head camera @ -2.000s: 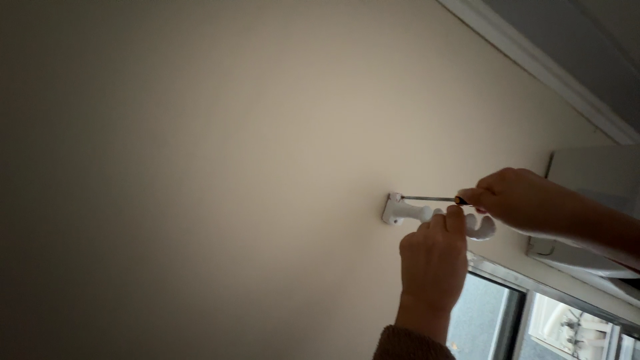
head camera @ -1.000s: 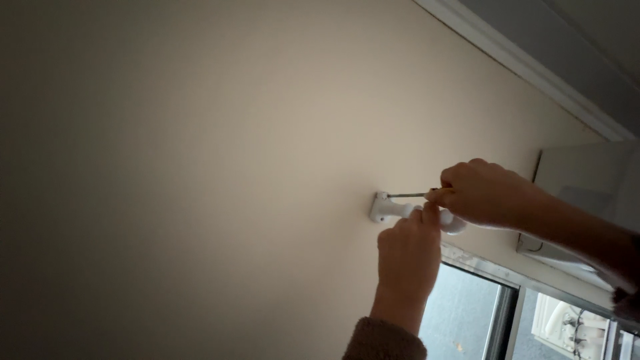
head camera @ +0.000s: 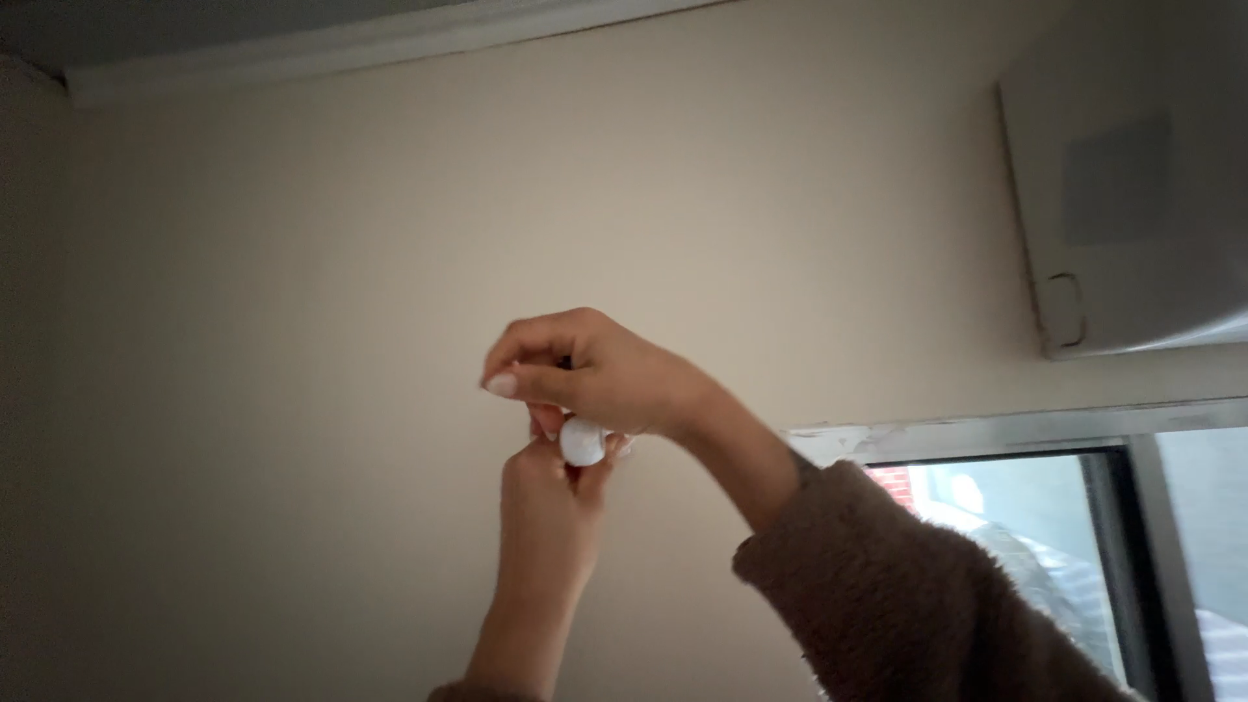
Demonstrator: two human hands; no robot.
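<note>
My left hand (head camera: pixel 551 487) is raised against the wall, its fingers around a white curtain-rod bracket. Only the bracket's rounded white end (head camera: pixel 583 442) shows, between the fingertips; its base on the wall is hidden. Just above it, my right hand (head camera: pixel 595 375) is bent over with thumb and fingers closed around a screwdriver. A small dark part of the screwdriver (head camera: pixel 565 362) shows between the fingers; its shaft and tip are hidden.
A pale wall (head camera: pixel 292 292) lies behind both hands, with white ceiling trim (head camera: pixel 292 54) above. A wall-mounted cabinet or box (head camera: pixel 1102 283) juts out at upper right. Below it is a window with a light frame (head camera: pixel 994 432), partly behind my right sleeve.
The view has turned and shifted a lot. The screwdriver's shaft and the bracket's base showed earlier and are now hidden behind my hands. My right hand now arches over the bracket's end.
</note>
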